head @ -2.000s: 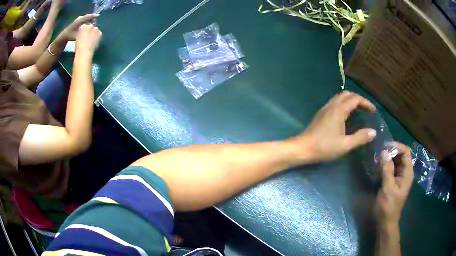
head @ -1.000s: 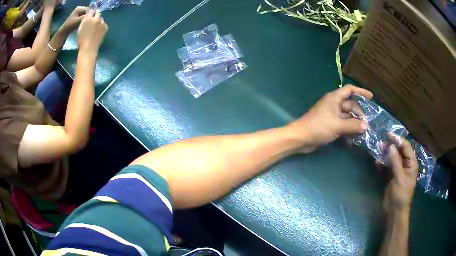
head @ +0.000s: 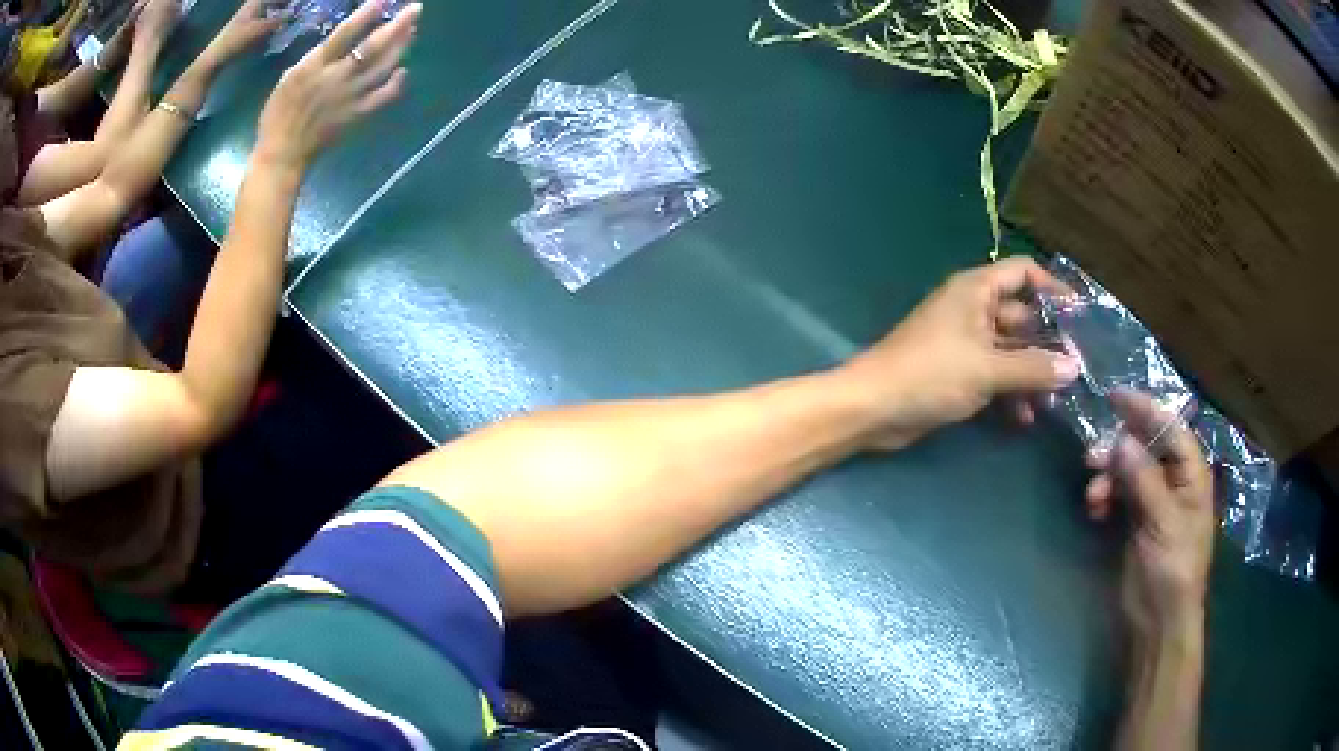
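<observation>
A clear plastic bag [head: 1119, 346] is held above the bench top in front of the carton, between both hands. My left hand [head: 987, 352] pinches its left side between thumb and fingers. My right hand [head: 1163, 492] grips its lower right part. Whether anything is inside this bag cannot be told. Several clear bags lie overlapping in a pile [head: 610, 176] on the bench, away from my hands. More clear bags [head: 1275, 514] lie just right of my right hand, partly hidden by it.
A brown carton [head: 1175, 220] with printed text stands at the right. Yellow-green strapping [head: 969, 52] lies tangled at the far edge. At the left, people's arms [head: 235, 279] reach over the bench beyond a pale line, near bluish-silver bags [head: 326, 21].
The pile on the left looks different, with another bag spread on its upper part. The bag in my hands is more stretched out than at first. The neighbour's hand has moved right and opened.
</observation>
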